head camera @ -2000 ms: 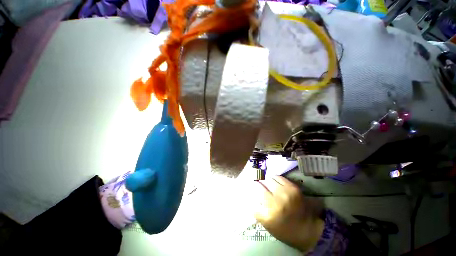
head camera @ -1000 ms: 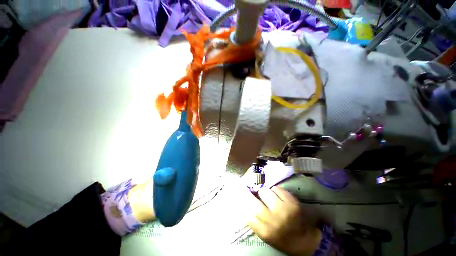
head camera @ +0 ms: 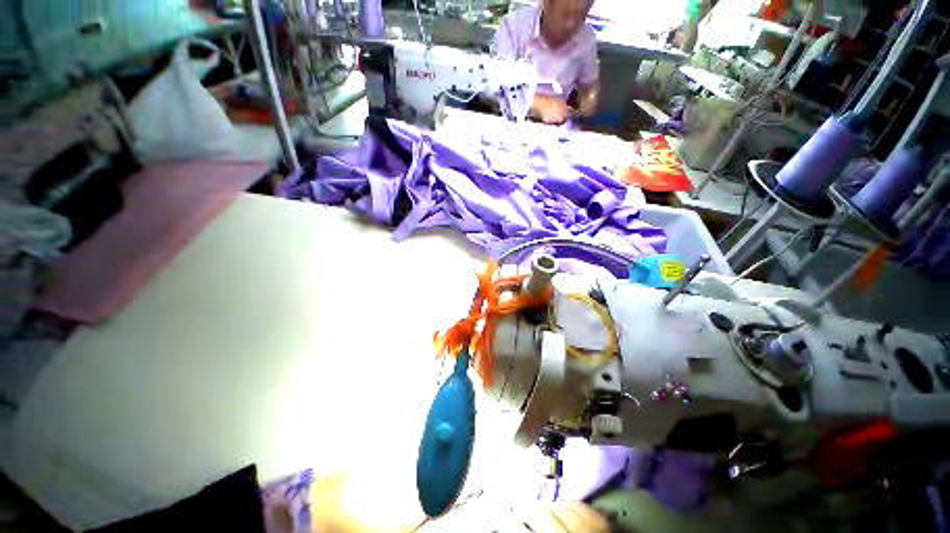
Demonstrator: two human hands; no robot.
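Note:
The off-white sewing machine head [head camera: 667, 359] is at lower right, with its dark needle and presser foot area [head camera: 553, 454] at its left end. A purple garment piece [head camera: 606, 468] lies beside and behind the foot. My left hand [head camera: 359, 505] is at the bottom edge, washed out by the light and partly behind the blue oval switch [head camera: 446, 442]; its fingers are not clear. My right hand [head camera: 573, 517] shows only as fingers below the needle, cut off by the bottom edge. What either holds cannot be made out.
A heap of purple pieces [head camera: 474, 187] lies beyond the white table [head camera: 208, 344]. A person [head camera: 552, 57] sits at another machine [head camera: 422, 83] behind it. Pink cloth [head camera: 156, 229] is at left. Purple thread cones [head camera: 823, 156] stand at right. An orange tie [head camera: 488, 312] hangs on the head.
The view has tilted up and back, so the machine and hands sit lower and smaller, and the purple heap and the person now show. The right hand is now mostly out of the picture.

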